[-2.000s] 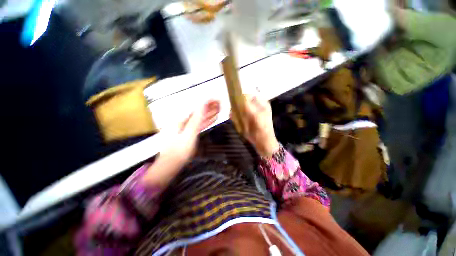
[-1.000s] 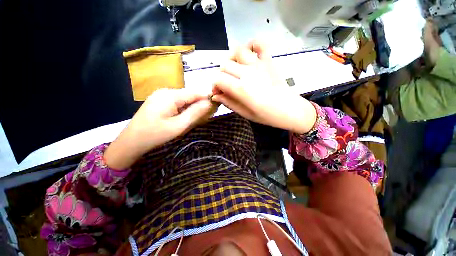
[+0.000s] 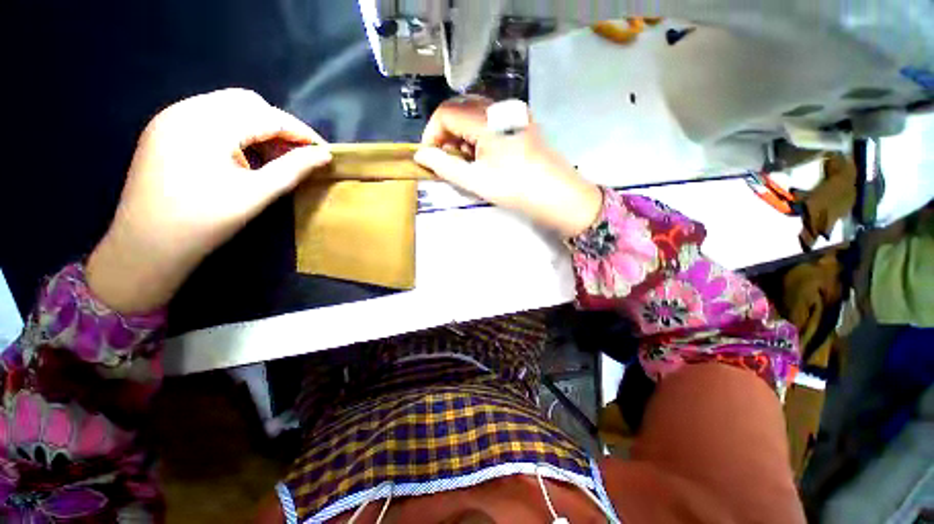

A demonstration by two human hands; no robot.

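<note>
A narrow brown strip [image 3: 375, 161] is stretched level between my two hands, over the top edge of the small brown piece [image 3: 356, 233]. The small brown piece lies on the black fabric panel [image 3: 241, 307] near the table's front edge. My left hand [image 3: 205, 184] pinches the strip's left end between thumb and finger. My right hand [image 3: 504, 164] pinches its right end. The presser foot [image 3: 410, 99] of the sewing machine is just behind the strip, between my hands.
The white machine head [image 3: 799, 77] spans the upper right. Red-orange handled snips [image 3: 773, 192] lie at the table's right end beside brown cloth [image 3: 828, 194]. Yellow-orange handles [image 3: 618, 31] show at the back. A green sleeve [image 3: 906, 276] of another person is at the right edge.
My hands have moved apart and up to the small brown piece, with the strip now stretched between them. The view has shifted, so the machine head shows more.
</note>
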